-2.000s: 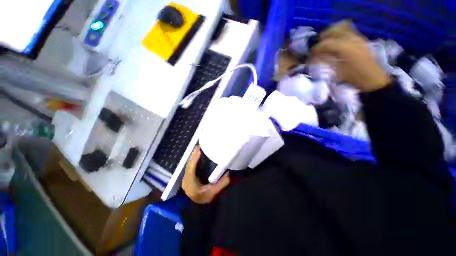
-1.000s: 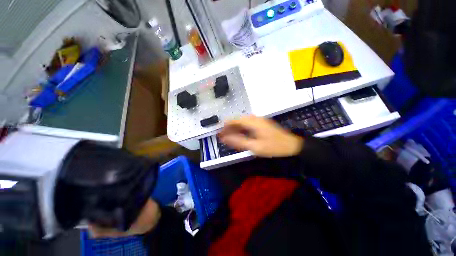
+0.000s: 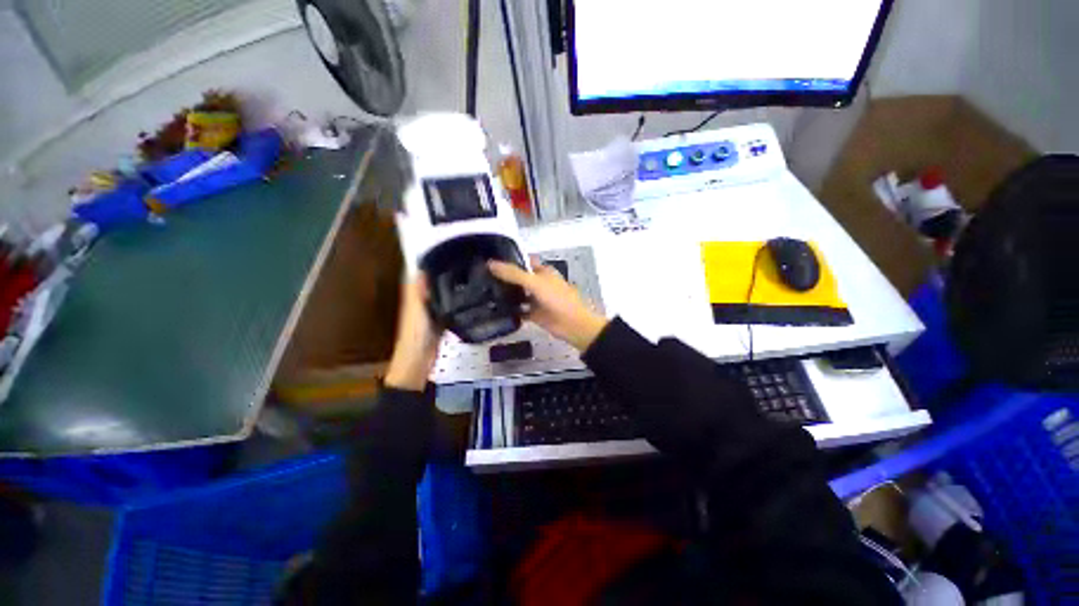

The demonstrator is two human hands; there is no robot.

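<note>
A white camera housing (image 3: 447,152) with a dark square panel and a black front part is held up over the left side of the worktop. My left hand (image 3: 414,331) grips its lower left side. My right hand (image 3: 551,303) holds the black part at its lower right. The perforated base plate (image 3: 582,275) lies below and behind the housing and is partly hidden by it. One black locating block (image 3: 511,352) shows at the plate's front; another is partly seen behind my right hand.
A keyboard (image 3: 580,411) lies in the pulled-out tray (image 3: 870,429). A mouse (image 3: 794,263) rests on a yellow pad (image 3: 728,270). A monitor (image 3: 728,53) and control panel (image 3: 687,158) stand behind. Blue crates (image 3: 225,533) are low at both sides; the right one holds housings (image 3: 944,507). A green bench (image 3: 213,290) is left.
The housing has moved from the lower left to above the plate and now shows its dark panel and black front. My right hand has come onto it. The view has shifted, bringing the monitor in.
</note>
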